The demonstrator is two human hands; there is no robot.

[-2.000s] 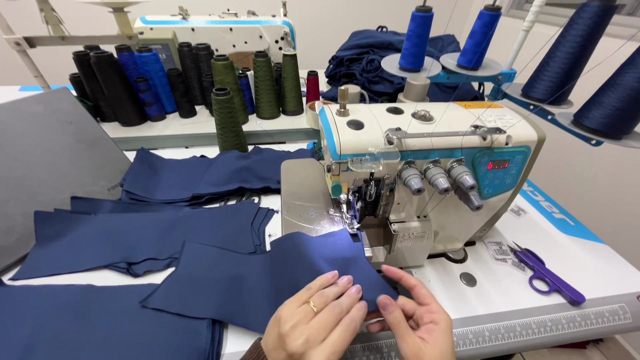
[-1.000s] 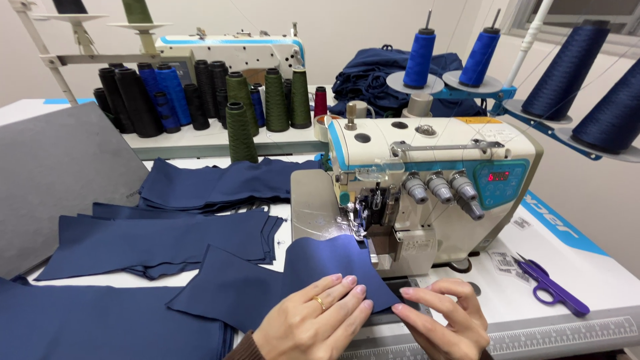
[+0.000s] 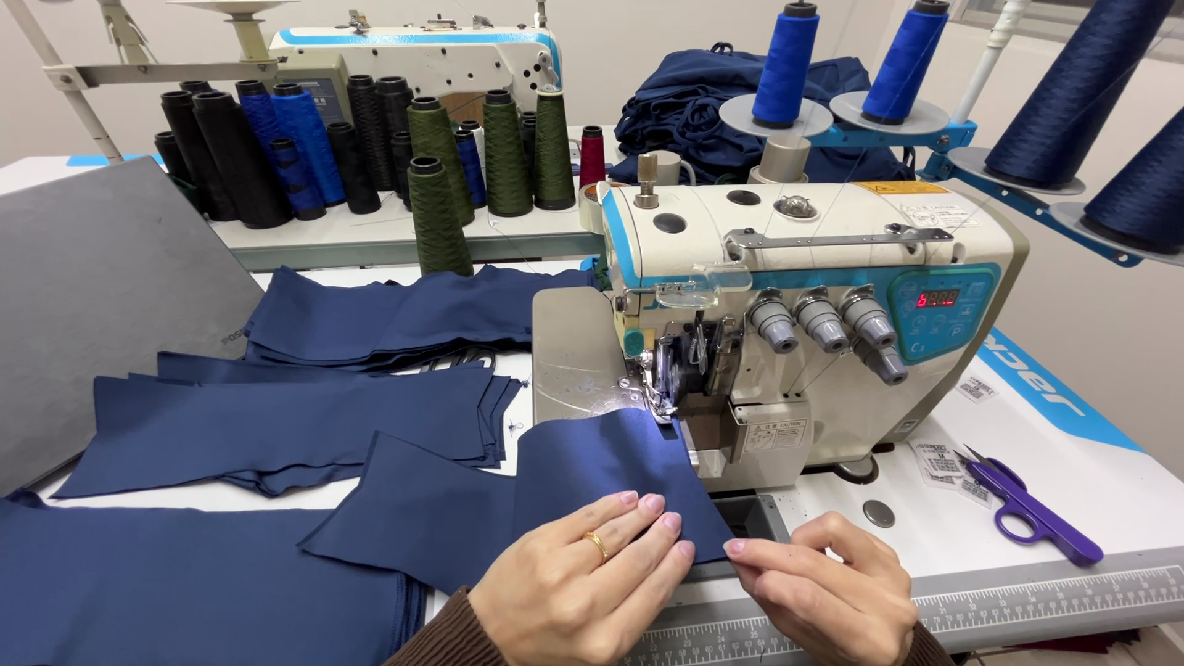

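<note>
A navy fabric piece [image 3: 601, 462] lies with its far edge at the presser foot [image 3: 661, 402] of a white Jack overlock sewing machine [image 3: 814, 240]. My left hand [image 3: 592, 573], a gold ring on one finger, rests flat on this fabric with nothing gripped. At the fabric's near right corner, my right hand [image 3: 823, 583] pinches the edge between thumb and forefinger. Another part of navy fabric [image 3: 416, 509] spreads to the left, under or joined to the first; which, I cannot tell.
Stacks of cut navy fabric [image 3: 296, 416] lie at the left beside a grey board [image 3: 111, 296]. Purple thread snips [image 3: 1036, 518] and small printed labels [image 3: 943, 462] are at the right. Thread cones [image 3: 439, 222] stand behind, and a measuring scale [image 3: 1045, 597] runs along the front edge.
My right hand was at the fabric's corner, opened and drew away to the right, and now pinches the corner again. My left hand stays on the fabric.
</note>
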